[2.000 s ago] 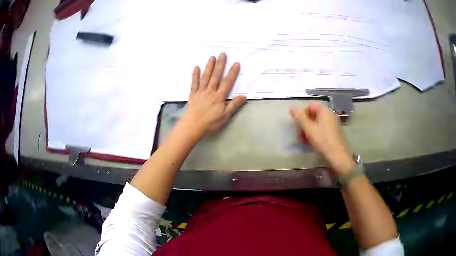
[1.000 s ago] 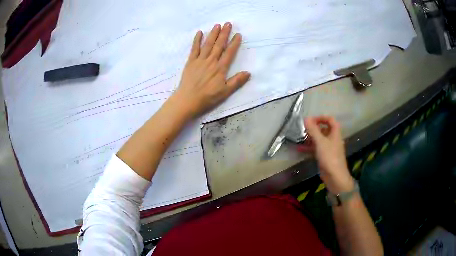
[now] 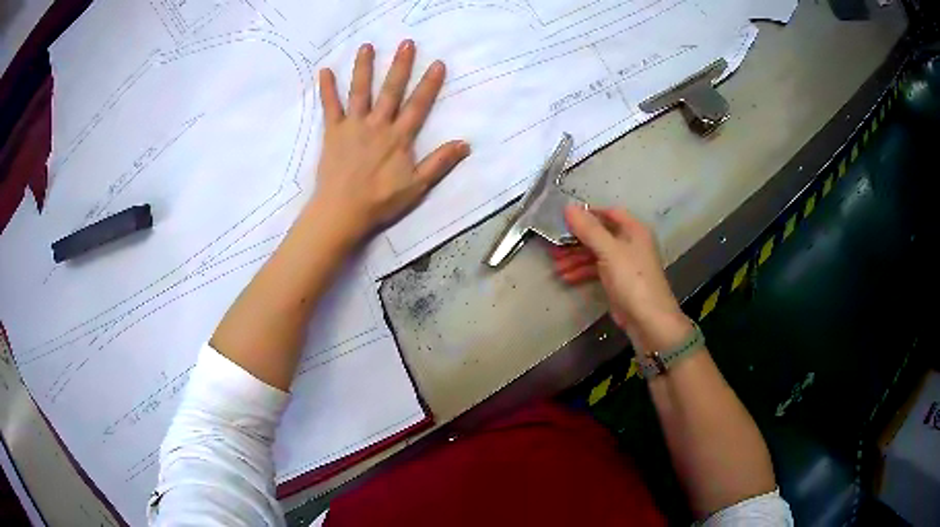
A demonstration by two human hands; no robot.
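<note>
The white paper marker (image 3: 242,113) with thin printed lines tops the fabric stack, whose dark red edge (image 3: 356,455) shows at the lower left. My left hand (image 3: 376,160) lies flat on the paper with its fingers spread. My right hand (image 3: 608,252) holds a silver wide-jaw clamp (image 3: 538,206) by its handles. The clamp's jaw lies slantwise by the paper's near edge; I cannot tell if it grips the stack. Another silver clamp (image 3: 704,103) sits on the stack's edge further right.
A dark bar weight (image 3: 101,233) lies on the paper at the left. Dark red fabric (image 3: 37,154) shows at the upper left. The beige table (image 3: 495,329) has small holes and a metal edge. Yellow-black tape (image 3: 737,278) marks the green floor. A dark object (image 3: 851,9) is at the upper right.
The view has shifted and turned over the table. My right hand has brought the silver clamp from over the bare table to the paper's edge. My left hand stays flat on the paper.
</note>
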